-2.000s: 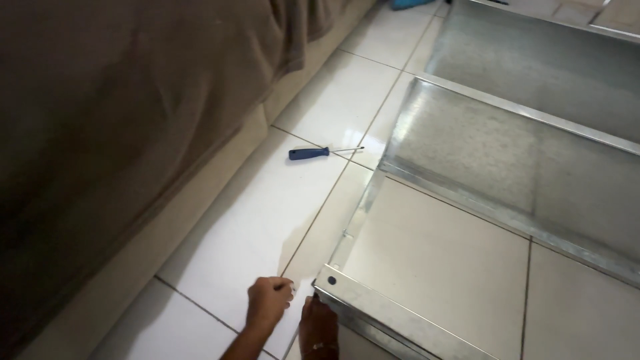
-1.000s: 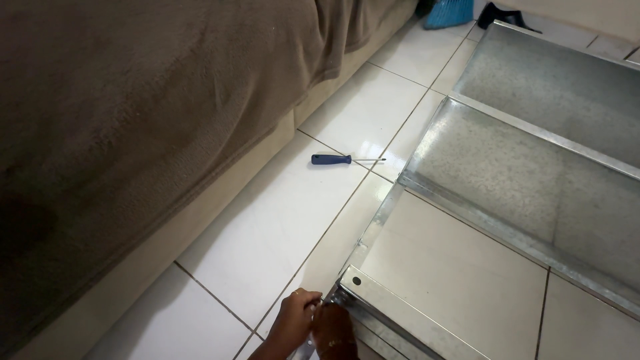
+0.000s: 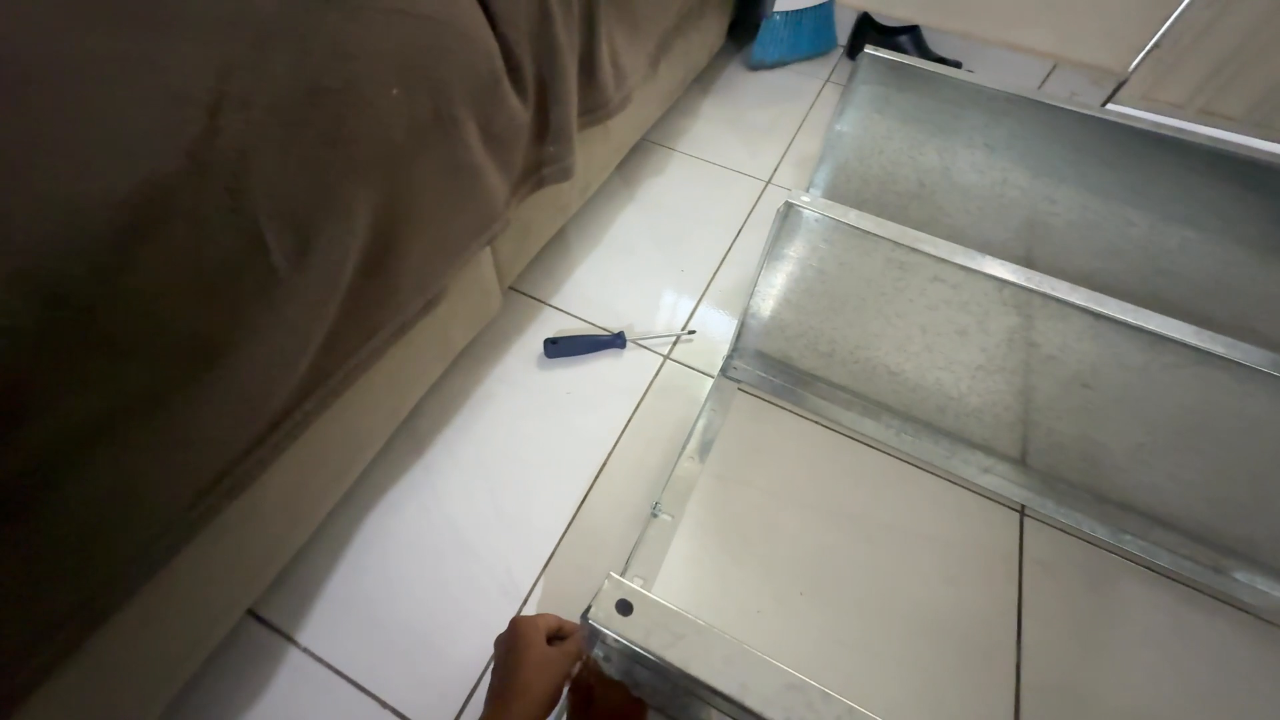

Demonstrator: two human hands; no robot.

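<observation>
My left hand [image 3: 532,665] is at the bottom, its fingertips bent against the outer corner of a galvanized metal frame [image 3: 720,650]. Whether something small sits between those fingers cannot be seen. Beside it, my right hand [image 3: 605,692] is mostly hidden under the same corner and in shadow. A dark round hole shows on the frame's top face near the corner. From there a thin metal upright [image 3: 690,455], with a small bolt [image 3: 657,510] in it, runs up to a metal shelf panel [image 3: 900,320]. A blue-handled screwdriver [image 3: 586,345] lies on the floor tiles left of the panel.
A brown blanket [image 3: 250,220] drapes over a beige upholstered base [image 3: 400,400] along the left. Another metal shelf panel [image 3: 1000,160] lies farther back. Behind are a blue-bristled broom [image 3: 795,35] and a black object [image 3: 900,42], perhaps a shoe. White tiles [image 3: 460,500] cover the floor.
Two seconds ago my left hand was apart from the frame's corner; now its fingers are at it. My right hand stays by the corner. The screwdriver has not plainly moved on the floor.
</observation>
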